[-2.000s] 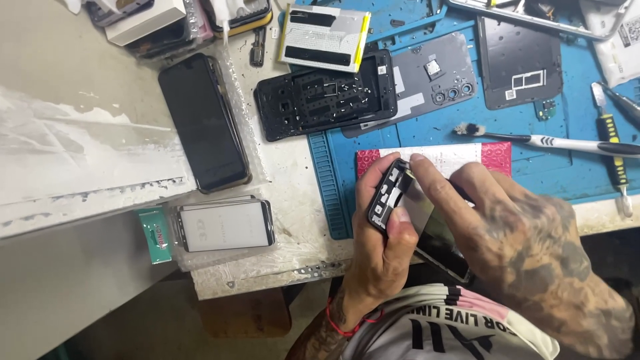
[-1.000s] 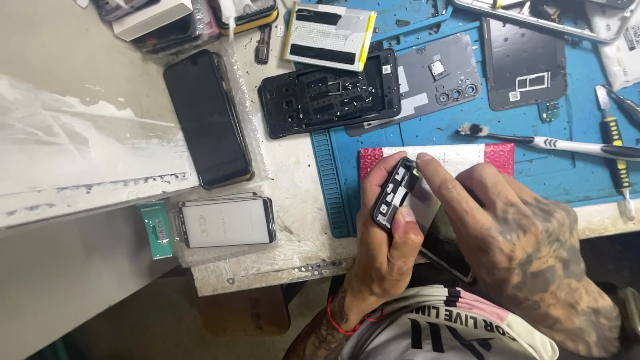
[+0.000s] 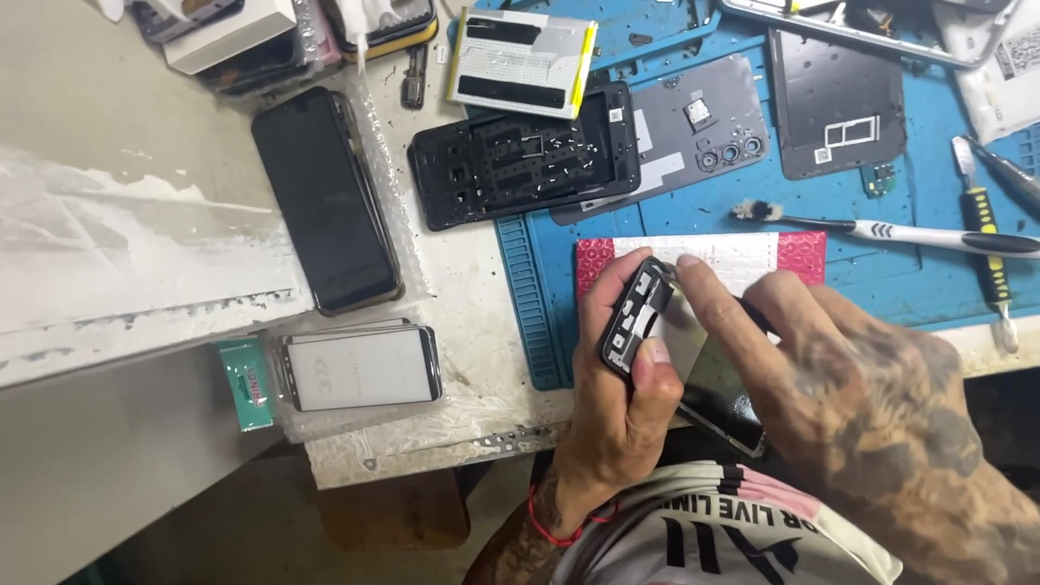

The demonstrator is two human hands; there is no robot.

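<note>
My left hand (image 3: pixel 621 406) grips one end of a black phone frame (image 3: pixel 634 321), its thumb on the near edge and its fingers behind. A glossy dark phone screen (image 3: pixel 723 410) slants down to the right from the frame, partly behind my right hand (image 3: pixel 845 390). The right index fingertip is at the upper corner of the frame; whether that hand grips anything is hidden. Behind both hands lies a red and white bubble mailer (image 3: pixel 800 260) on the blue repair mat (image 3: pixel 674 219).
An empty phone housing (image 3: pixel 528 154) lies under a phone battery (image 3: pixel 524 61). A grey back cover (image 3: pixel 707 122), a toothbrush (image 3: pixel 894 231) and a yellow-black pry tool (image 3: pixel 993 252) lie on the mat. At left are a dark phone (image 3: pixel 325 203) and screen protectors (image 3: pixel 366 370).
</note>
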